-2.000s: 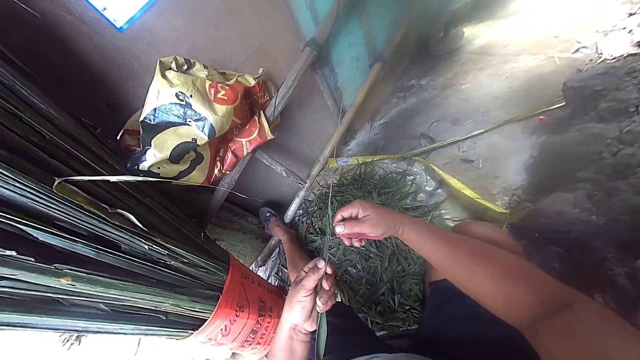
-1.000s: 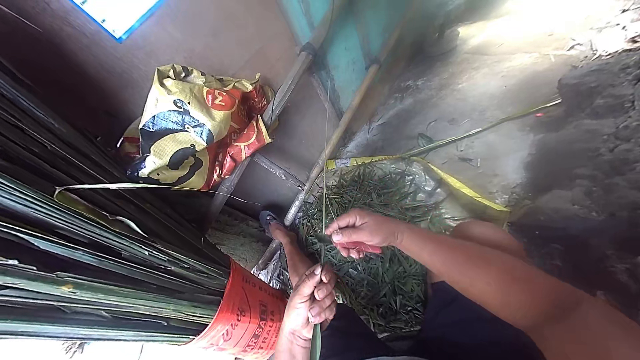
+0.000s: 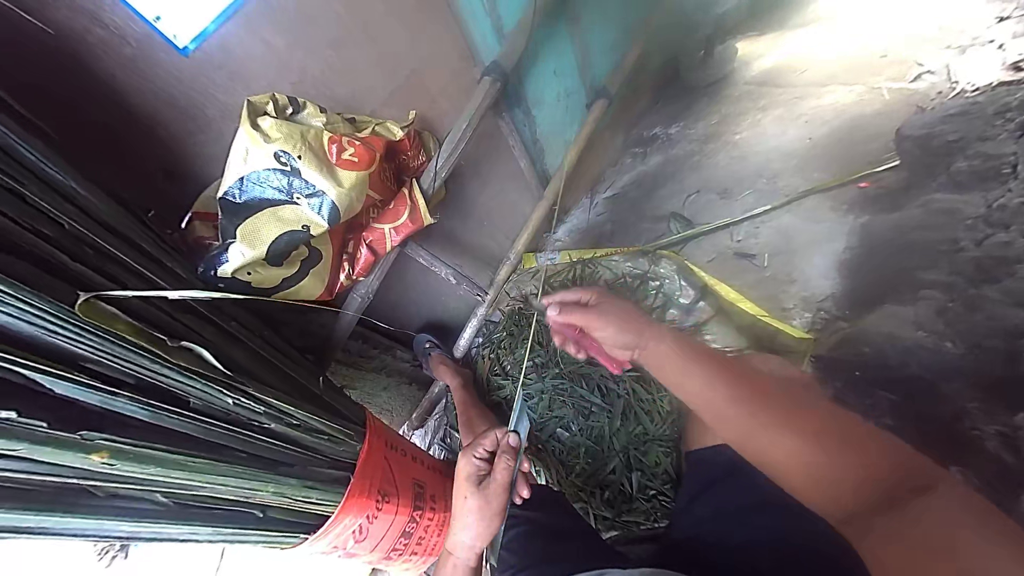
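My left hand (image 3: 490, 480), low in the middle of the head view, pinches a narrow green leaf strip (image 3: 518, 424) between thumb and fingers. From there its thin midrib runs up past my right hand. In my right hand (image 3: 596, 326) is a tool with a red handle (image 3: 596, 349); its small tip lies beside the midrib, and its kind cannot be told. Beneath both hands, a sack of cut green leaf pieces (image 3: 600, 424) stands open, with a yellow edge (image 3: 744, 302). Long palm leaves (image 3: 160, 448) bundled at the left pass into an orange printed sack (image 3: 400, 500).
A yellow and red woven sack (image 3: 296, 208) lies against the wall. Wooden poles (image 3: 540, 216) lean beyond the leaf pieces. One long leaf strip (image 3: 768, 210) stretches over the concrete floor (image 3: 784, 256) at the right. My foot in a dark slipper (image 3: 428, 350) rests near the poles.
My right hand has moved upward, away from my left hand, along the strip. More of the strip and midrib now shows between the hands. My left hand still holds the strip.
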